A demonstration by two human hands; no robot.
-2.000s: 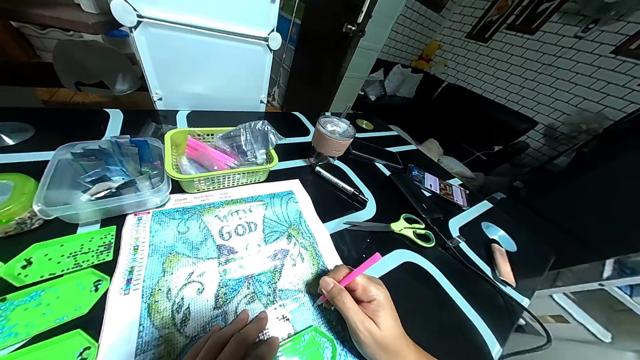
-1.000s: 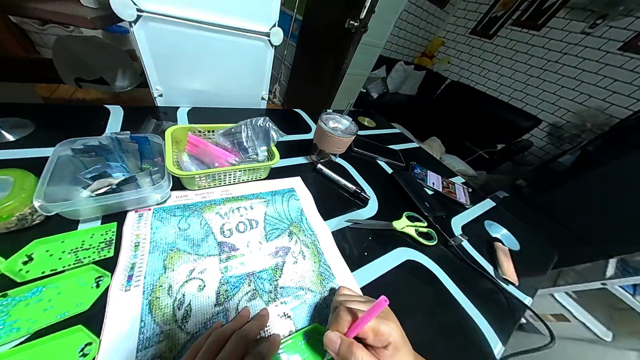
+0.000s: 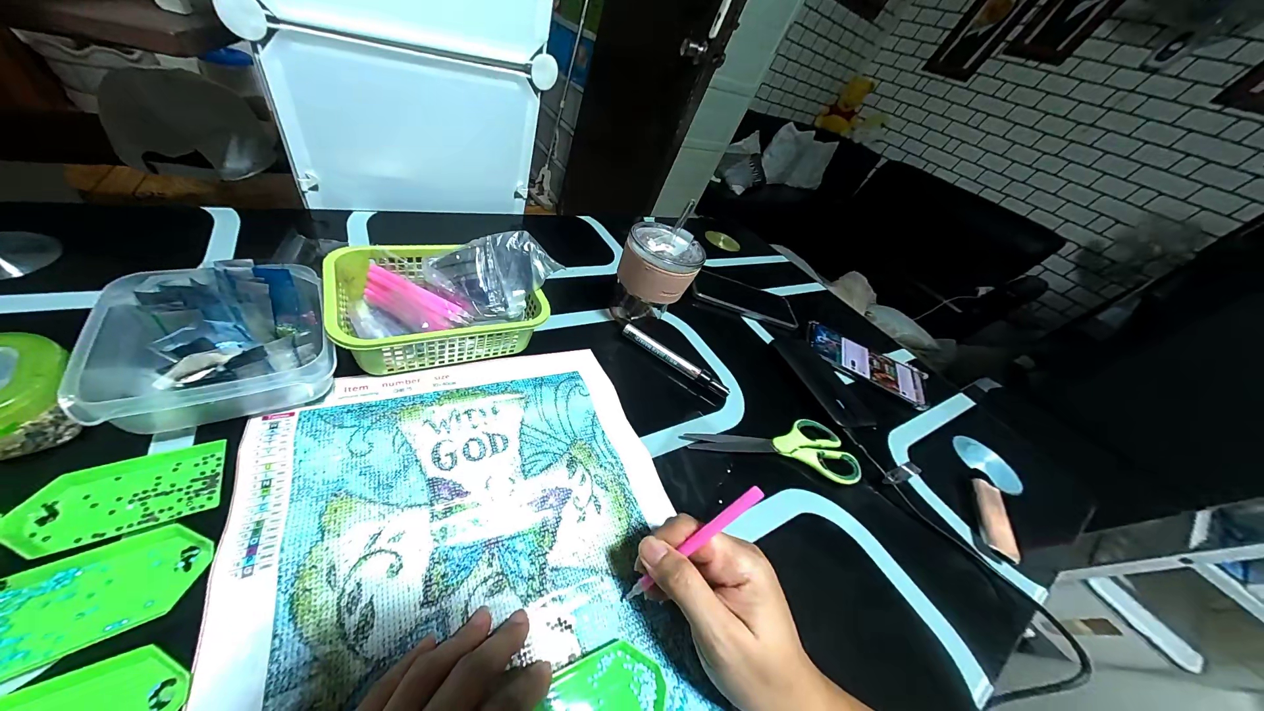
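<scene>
My right hand (image 3: 726, 602) grips a pink applicator pen (image 3: 703, 538), its tip on the right side of a diamond painting canvas (image 3: 464, 533) printed with blue and green patterns and lettering. Fingers apart, my left hand (image 3: 464, 667) rests on the lower part of the canvas and holds nothing visible. Beside it, a green bead tray (image 3: 612, 681) with small pale beads lies on the canvas. Three more green trays lie left of the canvas: one with dark beads (image 3: 123, 499), one with turquoise beads (image 3: 104, 597), and one partly cut off (image 3: 109, 683).
Behind the canvas stand a clear plastic box (image 3: 197, 385) of packets and a green basket (image 3: 434, 348) with pink pens. A lidded cup (image 3: 659, 272), a marker (image 3: 676, 363), green-handled scissors (image 3: 815, 451), a phone (image 3: 867, 365) and a black cable (image 3: 948, 543) lie to the right.
My right hand went from the canvas down to the green bead tray, and now the pen tip is back up on the canvas. My left hand has stayed on the canvas.
</scene>
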